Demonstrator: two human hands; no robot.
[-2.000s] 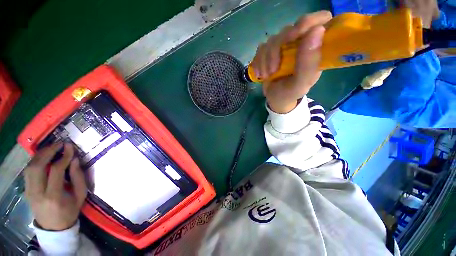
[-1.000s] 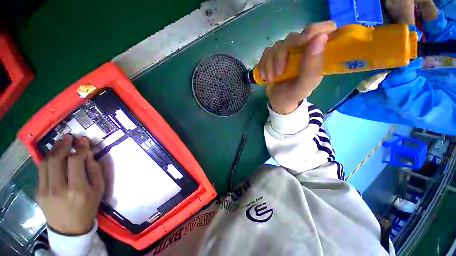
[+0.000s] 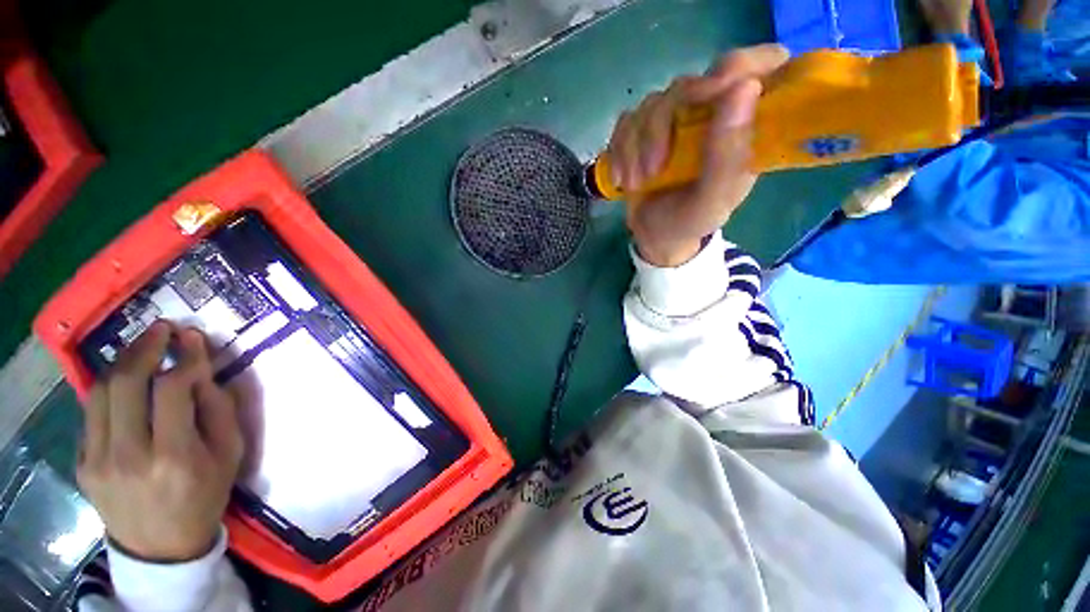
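An open tablet (image 3: 341, 418) with a large silver-white rectangle lies in a red-orange holder (image 3: 395, 323) at the left. My left hand (image 3: 167, 436) rests on the tablet's lower left part, fingertips on the circuit board (image 3: 209, 293) end; it holds nothing visible. My right hand (image 3: 693, 167) grips a yellow-orange electric screwdriver (image 3: 849, 114), held roughly level. Its black nose is at the right rim of the round dark screw plate (image 3: 519, 201) on the green bench. The bit and any screw are too small to tell.
Another red-orange holder (image 3: 54, 150) is on the dark belt at upper left. A black strip (image 3: 565, 377) lies below the screw plate. A blue bin (image 3: 837, 24) is at the top. A person in blue (image 3: 956, 215) is at the right. Clear trays (image 3: 54, 526) are at lower left.
My left hand has moved from the tablet's left edge inward onto the board, fingers flattened. The screwdriver nose has stayed at the plate's rim. The holder on the belt shows farther right.
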